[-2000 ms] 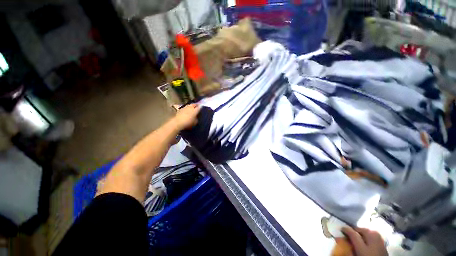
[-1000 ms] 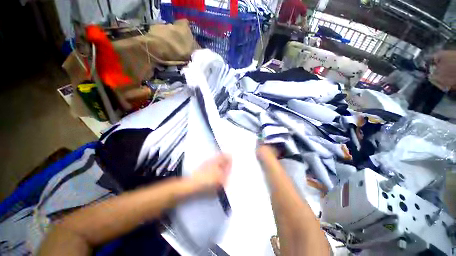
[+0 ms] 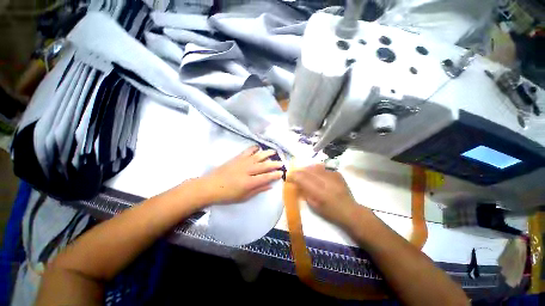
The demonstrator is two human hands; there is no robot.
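A light grey garment panel (image 3: 242, 218) lies on the white table, its curved end at the front edge. My left hand (image 3: 242, 174) lies flat on it, fingers spread towards the needle. My right hand (image 3: 320, 188) is at the presser foot, its fingertips closed on the orange tape (image 3: 293, 218). The tape hangs over the table edge in a loop and rises under the machine arm. The white sewing machine (image 3: 382, 77) has a lit screen. The needle area is glaring, so the exact contact of tape and cloth cannot be told.
A thick stack of grey and black cut panels (image 3: 83, 119) stands at the left. Crumpled grey pieces (image 3: 215, 66) lie behind the needle. A ruler-marked strip (image 3: 343, 263) runs along the front edge. Small black snips (image 3: 472, 263) and a yellow packet (image 3: 537, 251) are at the right.
The view has turned towards the machine. A panel from the stack has come to the needle area. Both hands have moved to the presser foot, the right now on the orange tape.
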